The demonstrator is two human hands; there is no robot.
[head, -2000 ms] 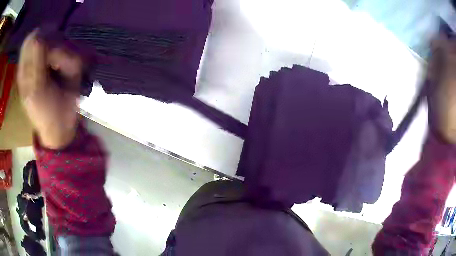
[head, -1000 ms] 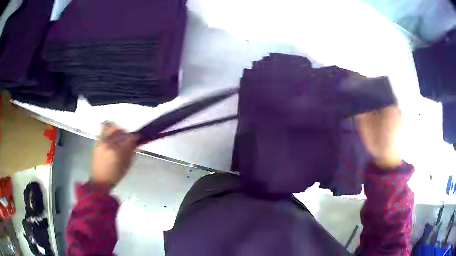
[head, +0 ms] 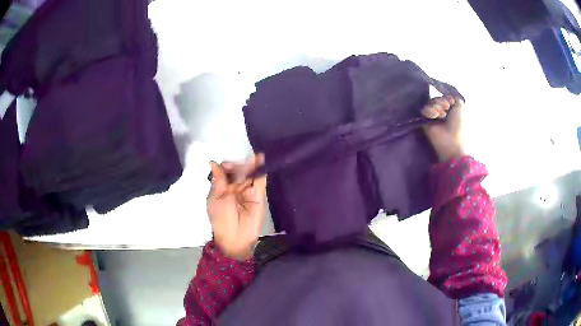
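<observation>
A stack of dark purple cut panels (head: 312, 204) lies at the white table's near edge, against my front. A dark tie strip (head: 318, 143) runs across the top of the stack. My right hand (head: 446, 124) is closed on the strip at the stack's right side, with a loop of it showing above the fist. My left hand (head: 236, 204) is at the stack's left edge, palm up, with the strip's other end at its slightly blurred fingers. The underside of the stack is hidden.
More dark stacks (head: 102, 134) stand on the white table (head: 210, 63) at the left. Other dark pieces (head: 519, 19) lie at the far right corner. Below the table's edge at the left are a tan board and red bars (head: 16, 280).
Both hands have come closer to the stack. The strip, earlier held out to the sides, now lies across its top. The view has shifted, and the left stacks look nearer.
</observation>
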